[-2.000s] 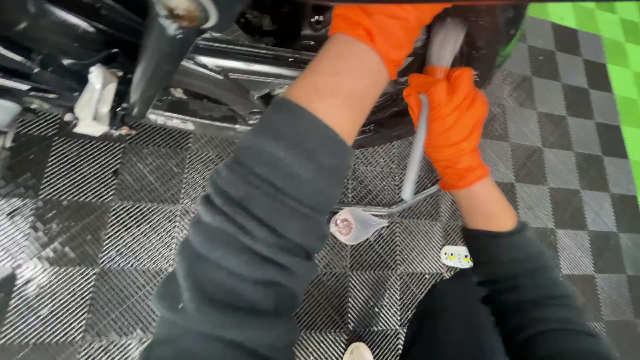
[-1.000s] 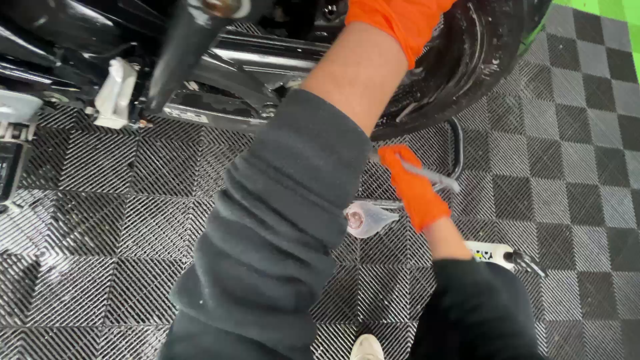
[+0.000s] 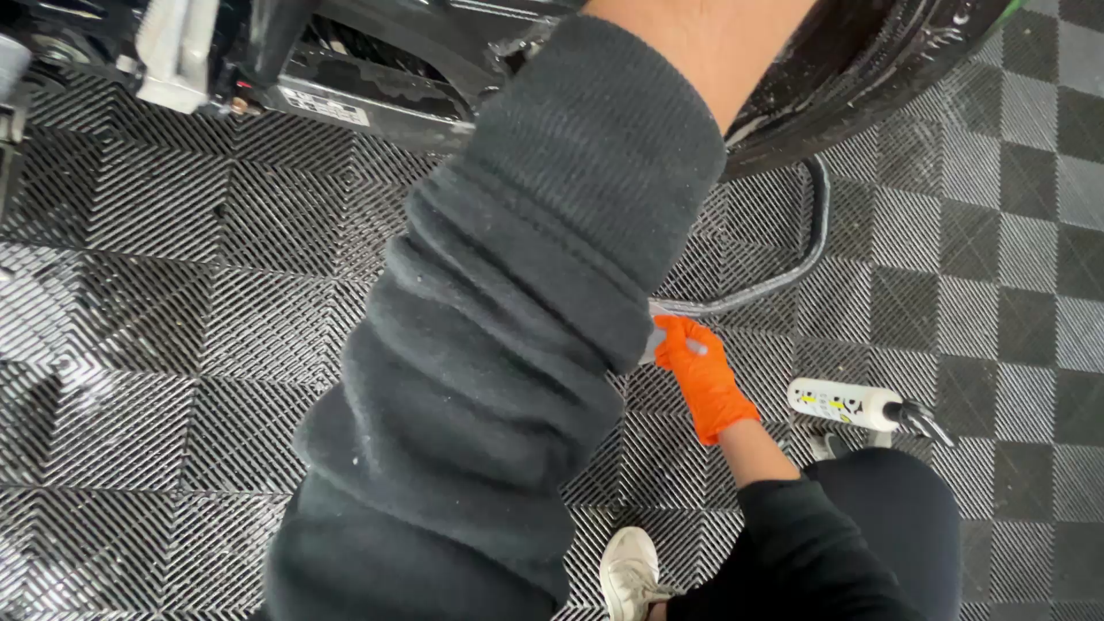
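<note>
My right hand (image 3: 703,375), in an orange glove, is low over the floor and closed around the grey handle (image 3: 695,347) of a brush. The brush head does not show. A pale, translucent thing (image 3: 650,343) shows at the fingertips, mostly behind my left sleeve; I cannot tell whether it is the container or part of the brush. My left forearm in a dark sleeve (image 3: 517,285) crosses the view, reaching up to the wet black wheel (image 3: 871,82). My left hand is beyond the top edge, so what it touches is hidden.
A dark hose (image 3: 819,224) curves over the checkered floor tiles (image 3: 285,319) below the wheel. A white bottle with a black nozzle (image 3: 845,404) lies right of my right hand, by my knee. Black vehicle parts (image 3: 379,78) span the upper left. My pale shoe (image 3: 630,565) is at the bottom.
My right hand has moved down from the wheel to the floor with the brush. My left hand, on the wheel's upper side before, has left the view. The view has shifted.
</note>
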